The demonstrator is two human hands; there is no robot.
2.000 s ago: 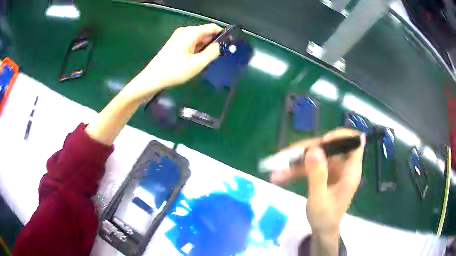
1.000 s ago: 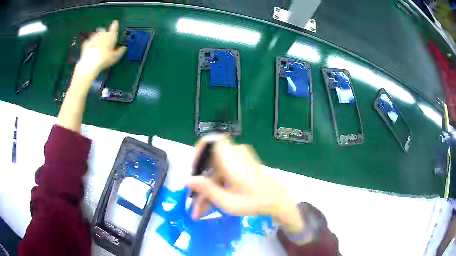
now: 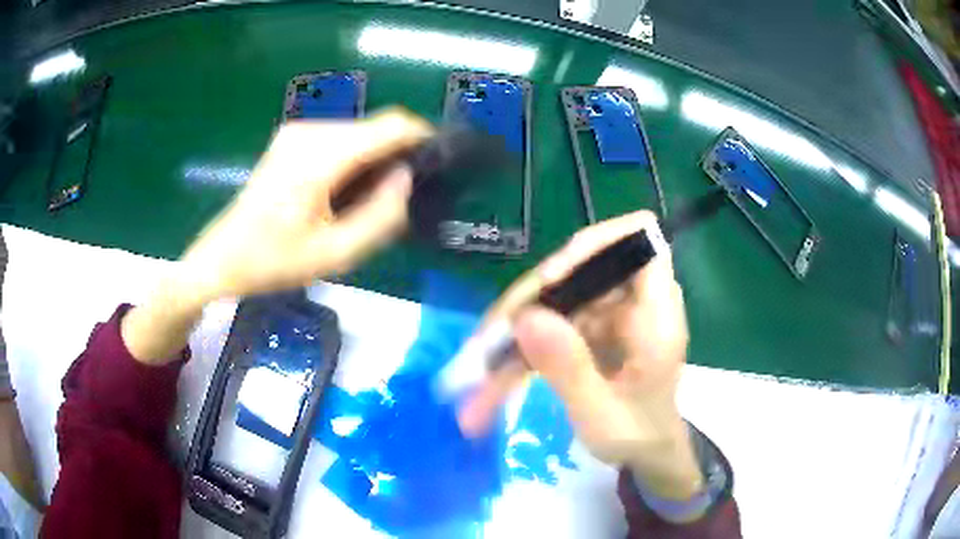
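Note:
My left hand (image 3: 300, 205), blurred, is closed on a dark blurred item (image 3: 442, 179), likely a phone middle frame, above the green belt. My right hand (image 3: 616, 347) holds black-handled tweezers (image 3: 600, 274), with the blurred pale end pointing down-left. A heap of bright blue film pieces (image 3: 421, 453) lies on the white cover below; a blurred blue patch rises from it near the tweezers' end. Whether the tips hold a piece cannot be told. A dark phone-shaped frame (image 3: 263, 405) with blue film lies left of the heap.
The green belt (image 3: 390, 95) carries several frames with blue film, one (image 3: 490, 105) behind the dark item and one tilted (image 3: 760, 200) at the right. A dark frame (image 3: 79, 147) lies far left. The white cover (image 3: 800, 442) runs along the near edge. Parts of people show at both side edges.
My left hand has come back from the far left of the belt and now holds the dark item. My right hand has moved right and up with the tweezers. Frames on the belt have shifted right.

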